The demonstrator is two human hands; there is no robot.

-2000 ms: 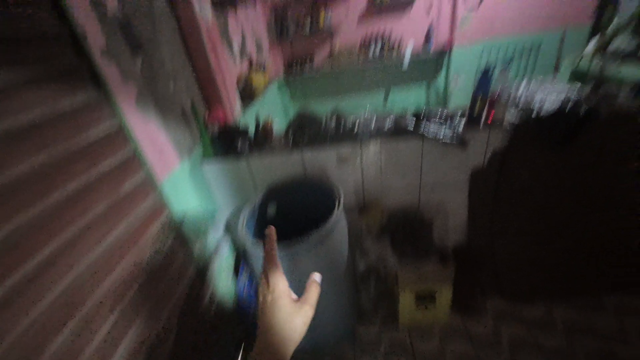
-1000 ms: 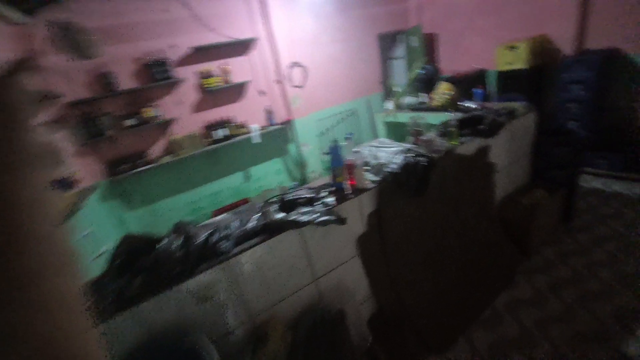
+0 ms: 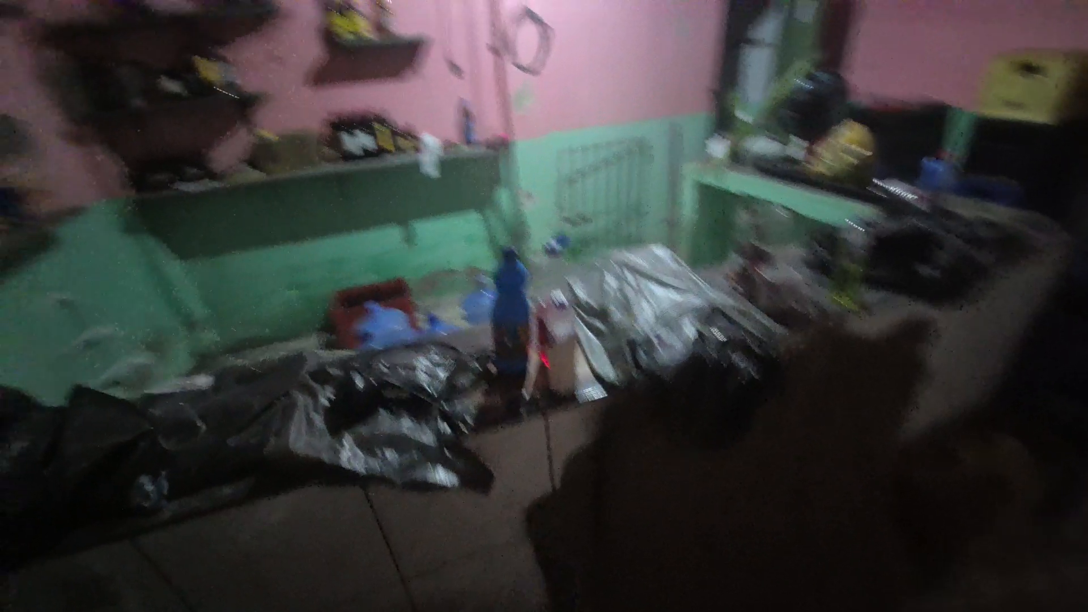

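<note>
Neither my left hand nor my right hand shows in the head view. Black plastic sheeting (image 3: 382, 416) lies crumpled along the tiled counter (image 3: 280, 535). Beside its right end a blue bottle (image 3: 511, 314) stands upright, with a small pale and red container (image 3: 557, 348) close by. Silvery plastic (image 3: 654, 297) is spread to the right of these. Behind the sheeting are a red-brown crate (image 3: 374, 302) and a light blue plastic item (image 3: 387, 327). The picture is dark and blurred.
A large dark shape, perhaps a shadow, covers the counter front at the lower right. Wall shelves (image 3: 365, 51) hold small items. A green-edged ledge (image 3: 782, 191) bears a yellow object (image 3: 841, 149), and a yellow crate (image 3: 1033, 85) sits high at the right.
The hand seen two seconds ago in front of a barrel is out of view. The view has swung right to the counter and come closer to it.
</note>
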